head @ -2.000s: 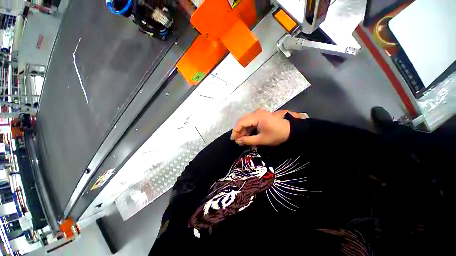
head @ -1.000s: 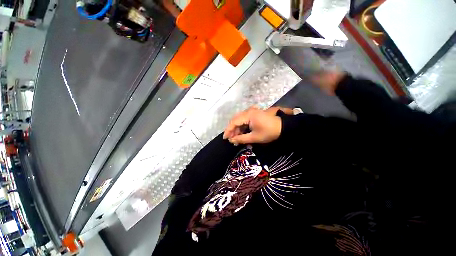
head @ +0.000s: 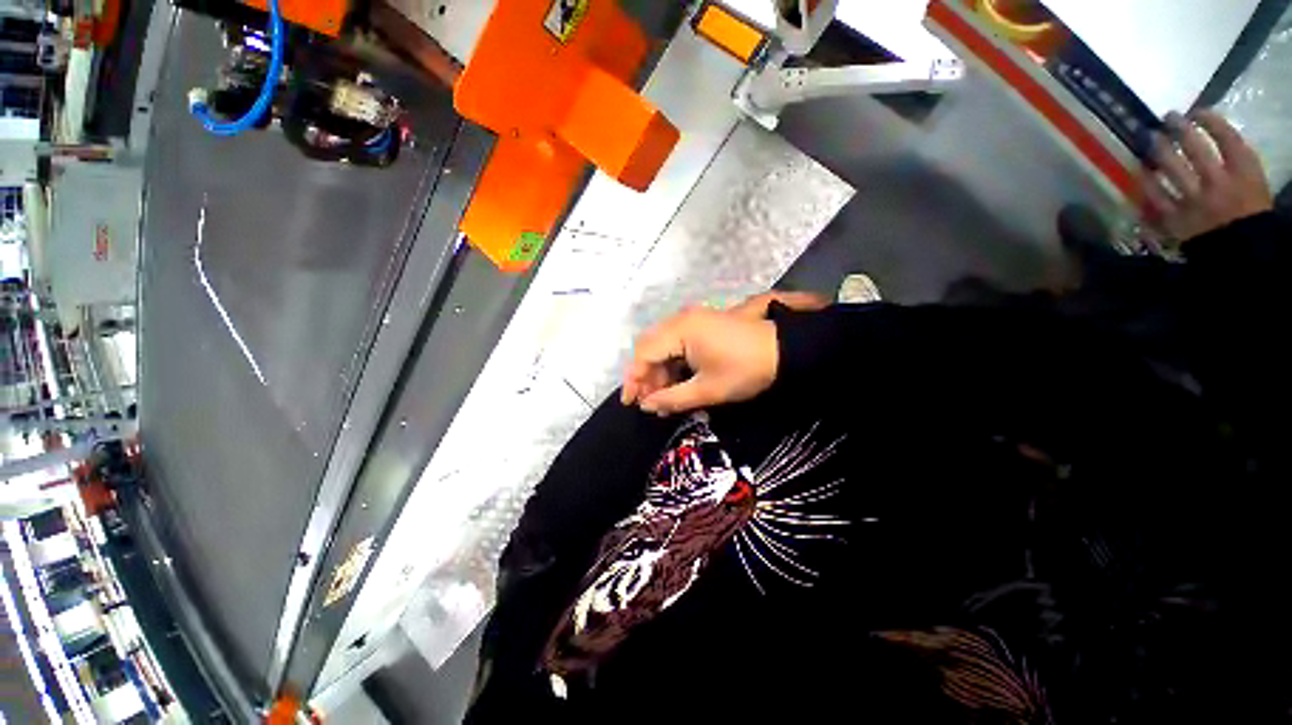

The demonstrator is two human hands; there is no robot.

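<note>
My right hand point(head: 701, 361) is at the middle of the view, in front of my black printed top. Its fingers and thumb are loosely curled. No held thing shows, but the inside of the grip is hidden. A strip of skin just beyond it point(head: 784, 300) looks like part of my left hand, mostly hidden behind my right hand and cuff. A third hand in a black sleeve point(head: 1211, 177), seemingly another person's, is at the side desk by the keyboard point(head: 1102, 96) and white paper point(head: 1169, 43), upper right.
An orange machine cover point(head: 546, 85), black cutting head with blue hose point(head: 340, 121), and dark grey bed point(head: 241, 241) are on the left. A silver tread plate point(head: 751, 213) runs along the machine. A pale jointed bracket point(head: 850, 82) sticks out above it. A yellow-orange ring point(head: 1013, 21) lies on the desk.
The third hand came into view blurred over the floor, then moved right to the desk. My right hand keeps its curled pose. The whole view has shifted slightly.
</note>
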